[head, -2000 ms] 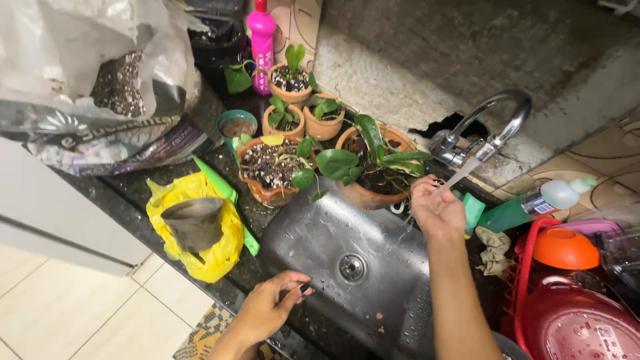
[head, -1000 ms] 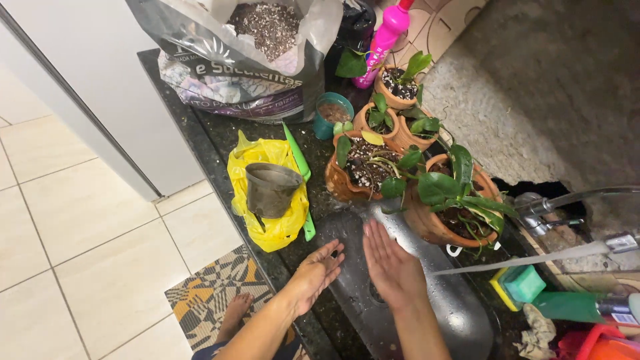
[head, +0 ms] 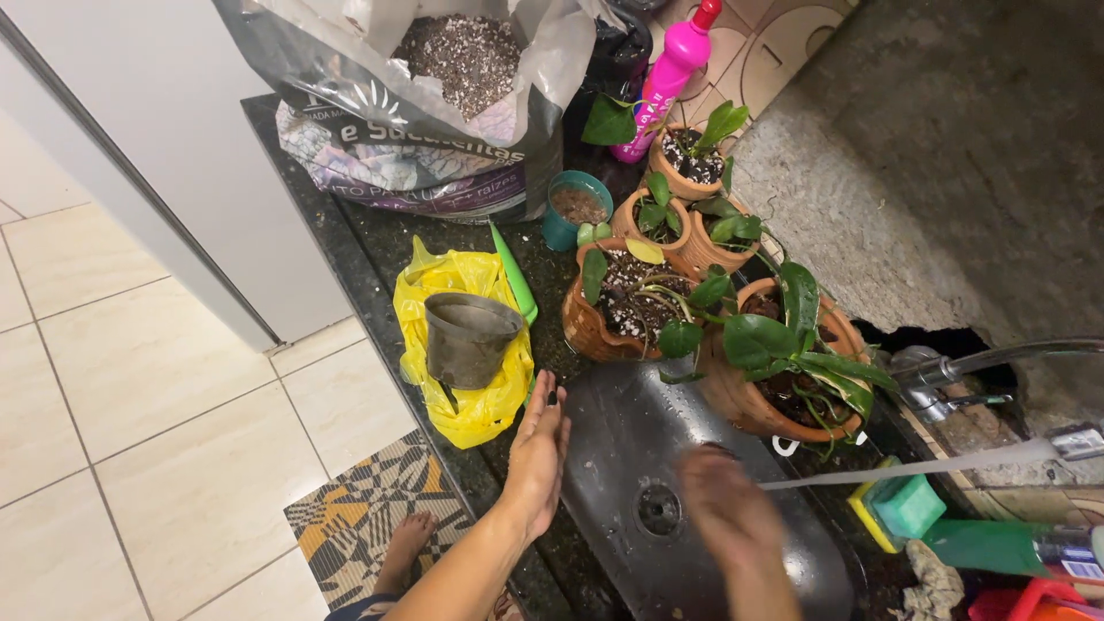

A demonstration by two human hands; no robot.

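Observation:
My left hand [head: 536, 461] is held over the near edge of the sink, fingers extended and a dark nail showing, with nothing in it. My right hand [head: 729, 500], blurred by motion, hangs over the dark sink basin [head: 621, 431] to the right of the drain [head: 659, 509], and I see nothing in it. Water streams from the chrome faucet [head: 927, 375] toward the right hand. Just beyond my left hand, a grey pot [head: 470, 345] lies on a yellow plastic bag [head: 466, 418], beside a green plastic tool [head: 515, 276].
Terracotta pots with plants, including a large one [head: 733, 388], line the back of the sink. An open substrate bag [head: 414, 164], a teal pot [head: 565, 226] and a pink bottle [head: 668, 82] stand beyond. Sponges [head: 906, 507], a green bottle [head: 983, 545] and a crumpled cloth [head: 931, 582] are at right.
Two seconds ago my right hand was under the faucet; now it is lower, over the basin. My hands, close together one second ago, are farther apart. The view has shifted strongly since the first frame.

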